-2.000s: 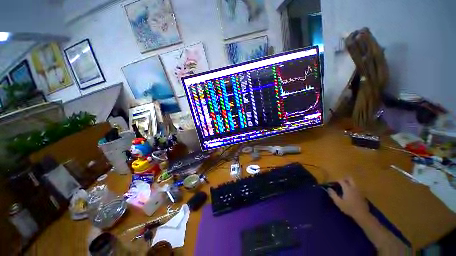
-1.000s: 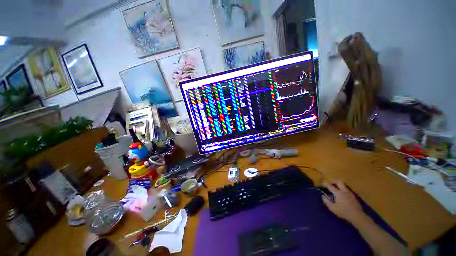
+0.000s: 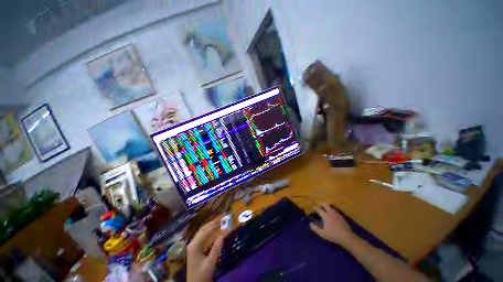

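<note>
My right hand (image 3: 333, 224) rests over a small dark mouse (image 3: 316, 221) at the right of the purple mat (image 3: 314, 256). My left hand (image 3: 203, 254) is at the left end of the black keyboard (image 3: 265, 228), with thumb and fingers apart and nothing visible in it. Blur hides its exact contact with the keys. The monitor (image 3: 229, 146) behind the keyboard shows coloured columns and line charts on black. A dark flat object shows faintly on the mat at the bottom edge.
A small white device (image 3: 226, 222) and a round white disc (image 3: 245, 216) lie behind the keyboard. A toy figure (image 3: 113, 223) and clutter stand at left. A small dark box (image 3: 340, 161), a driftwood-like piece (image 3: 330, 104) and loose papers (image 3: 441, 196) are at right.
My left hand has come into view at the keyboard's left end. The view has turned right and tilted, so the monitor and desk sit further left. My right hand stays on the mouse.
</note>
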